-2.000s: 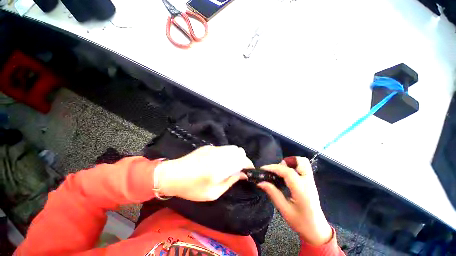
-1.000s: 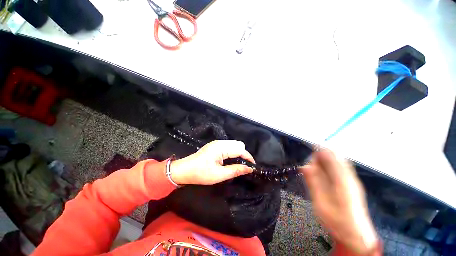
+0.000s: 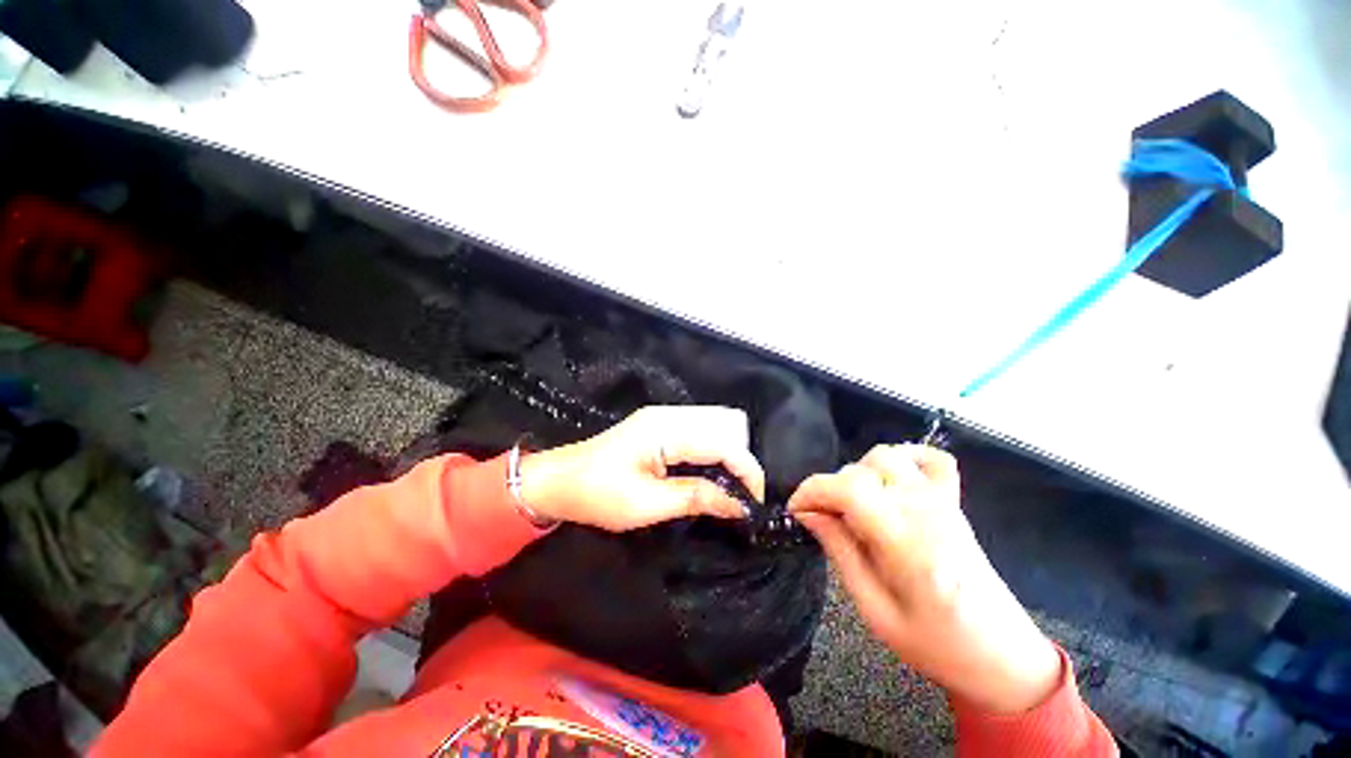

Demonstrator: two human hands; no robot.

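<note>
The black beaded trim (image 3: 774,521) with white sparkles lies between my two hands above my lap. My left hand (image 3: 652,471) pinches the trim and cloth between thumb and fingers. My right hand (image 3: 886,536) is at the trim's right part, its thumb and index fingertips pinched close beside the left fingertips. A needle or thread in them cannot be made out. The black garment (image 3: 652,600) is bunched on my lap, with a double beaded row at its upper left. A blue ribbon (image 3: 1059,322) runs from the black weight (image 3: 1208,222) to the table edge above my right hand.
The white table (image 3: 830,222) crosses the top, its edge slanting down to the right. Orange-handled scissors (image 3: 482,67), small silvery snips (image 3: 711,59) and dark cylinders (image 3: 171,33) lie on it. A red stool (image 3: 74,279) and a cloth heap (image 3: 74,533) are at the left.
My right hand was at the trim two seconds ago, swung out right in a blur, and has returned beside my left fingertips. My left hand keeps its hold. The view has shifted, moving table items up.
</note>
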